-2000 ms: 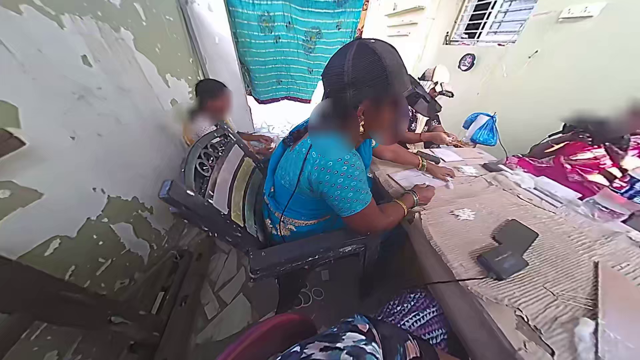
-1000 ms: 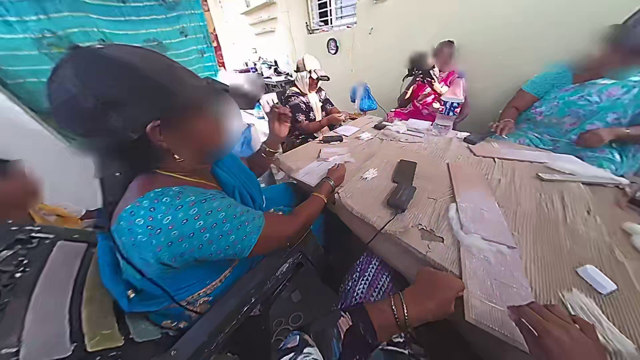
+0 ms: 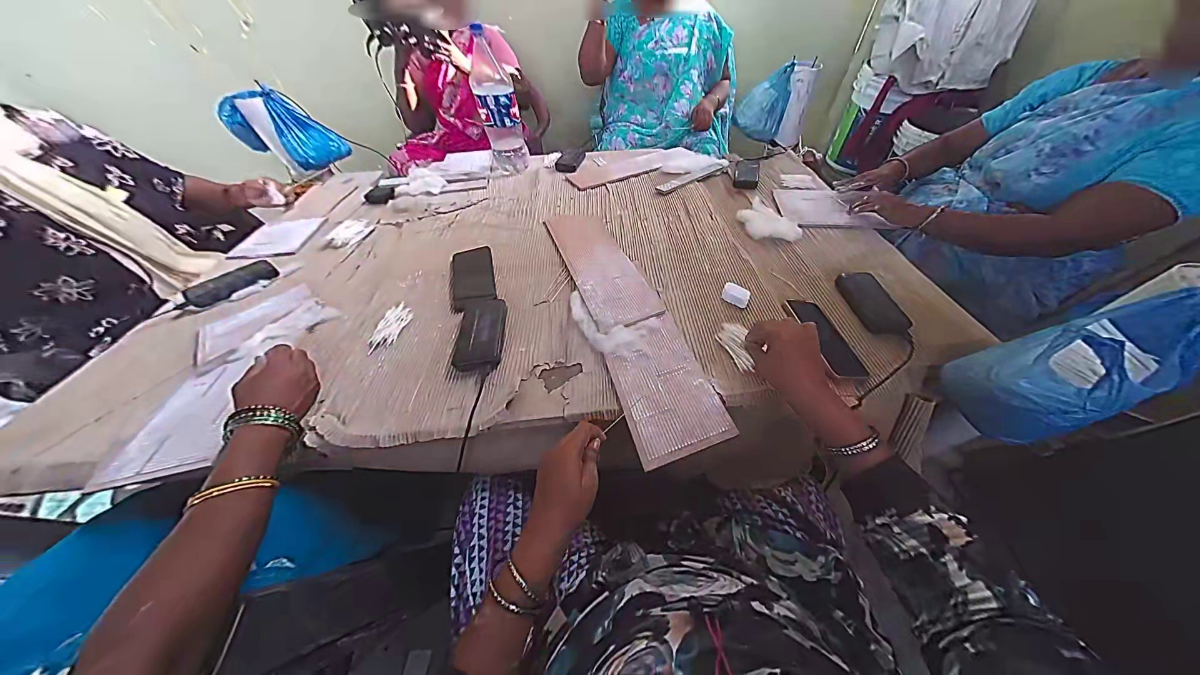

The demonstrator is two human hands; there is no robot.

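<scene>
My left hand (image 3: 570, 473) is closed on a thin stick at the table's near edge, left of a long cardboard strip (image 3: 670, 403). White cotton wool (image 3: 605, 333) lies on that strip, beside a second cardboard piece (image 3: 600, 267). My right hand (image 3: 786, 354) is over a small pile of white sticks (image 3: 734, 345), its fingertips touching them; whether it grips any I cannot tell. A black smartphone (image 3: 827, 337) lies just right of my right hand. A small white box-like item (image 3: 736, 295) sits beyond the sticks.
Black devices (image 3: 478, 333) with a cable lie left of the strip. Another black device (image 3: 874, 302) is at right. A co-worker's hand (image 3: 277, 384) rests at left near white sheets (image 3: 187, 412). More people sit around the cardboard-covered table (image 3: 375, 412). A blue plastic bag (image 3: 1059, 375) stands at right.
The view has swung right and down to the table before me. My right hand, on the cardboard strip's right side one second ago, is now at the white sticks.
</scene>
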